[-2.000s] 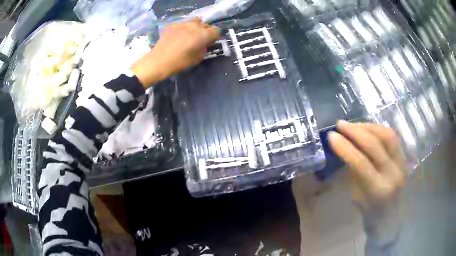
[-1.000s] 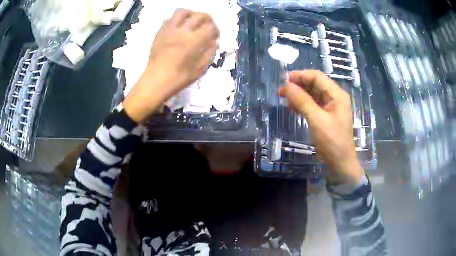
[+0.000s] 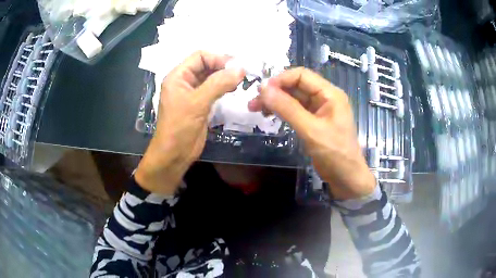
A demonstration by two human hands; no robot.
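Note:
My left hand (image 3: 187,103) and my right hand (image 3: 310,108) are bare and meet fingertip to fingertip over a pile of white paper slips (image 3: 217,32). My left thumb and index finger pinch a small white piece (image 3: 237,67), which looks like a paper slip and blends with the pile. My right thumb and fingers are pinched on a small thin part, mostly hidden by the fingertips. The grooved clear tray (image 3: 356,117) right of the paper holds several white-ended shafted parts (image 3: 387,81).
A clear bag of cream foam blocks (image 3: 90,43) is at upper left. A parts tray (image 3: 24,95) stands at far left. A bluish film bag (image 3: 370,16) is at the upper right. A tray of white oblongs (image 3: 448,103) is at far right. The table's front edge (image 3: 87,147) runs below.
My right hand has moved left from over the grooved tray, bringing the small part to my left hand. My left hand has lowered slightly and pinches a white piece. The view has shifted.

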